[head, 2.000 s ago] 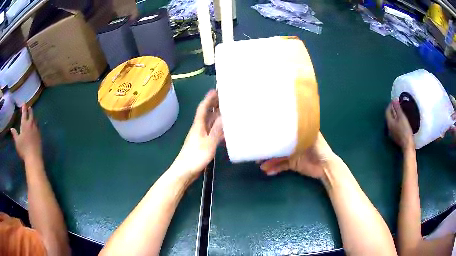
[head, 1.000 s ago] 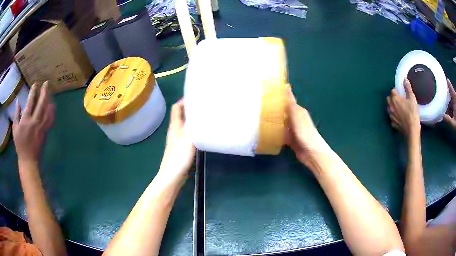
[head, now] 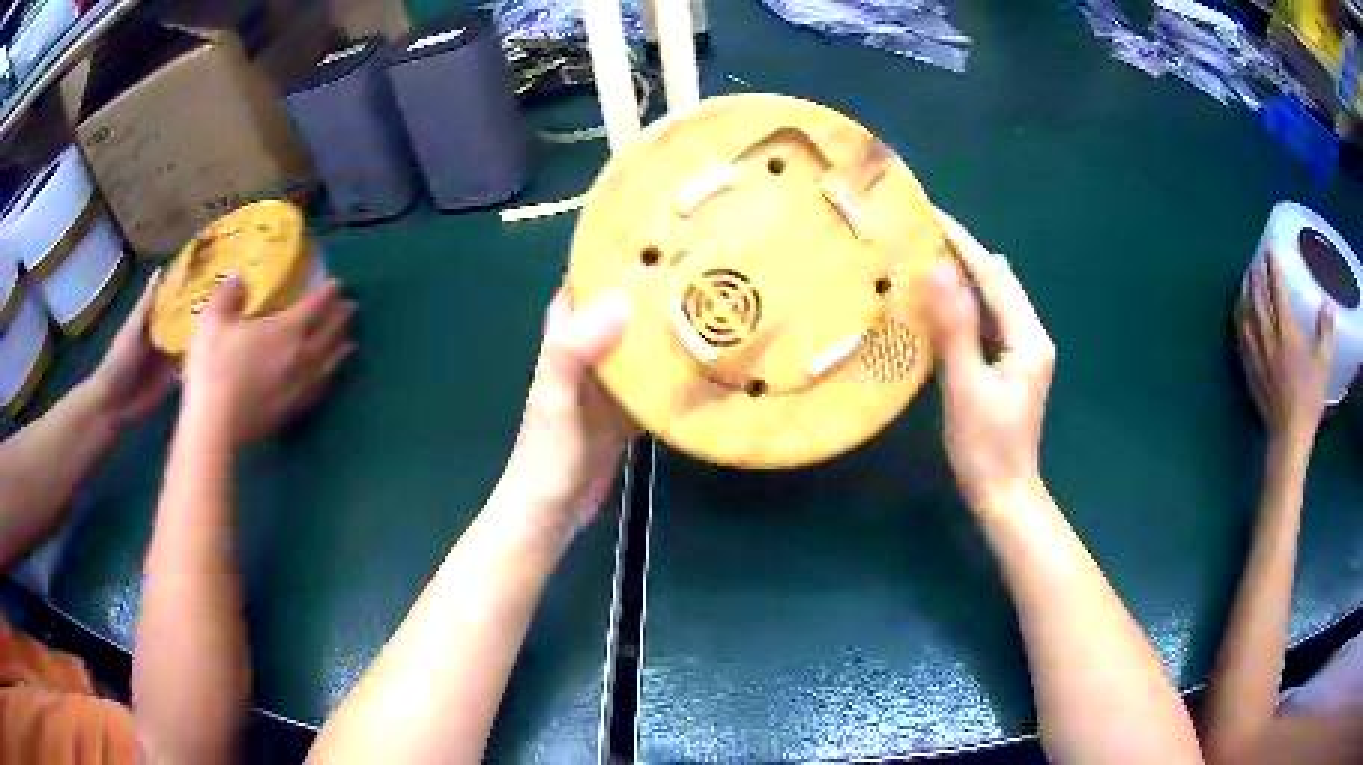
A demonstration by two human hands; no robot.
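Note:
A round diffuser unit (head: 792,239) is held up in front of me, its wood-grain base facing me. The base shows a ring grille, a patch of tiny holes, dark screw holes, pale curved strips and a recess near the top edge. My left hand (head: 576,389) grips its lower left edge, thumb on the base. My right hand (head: 994,359) holds its right edge, fingers partly behind it. The white body is hidden behind the base.
A neighbour's hands (head: 262,359) hold another wood-base unit at left. Another person's hand (head: 1283,351) is on a white unit (head: 1323,277) at right. Cardboard carton (head: 195,142), grey cylinders (head: 461,120), cream pipes (head: 610,75) and plastic bags (head: 882,27) are at the back.
The unit in my hands has turned from its white side to its base facing me. The wood-topped unit that stood at left is gone from its spot; the left neighbour's hands now hold one.

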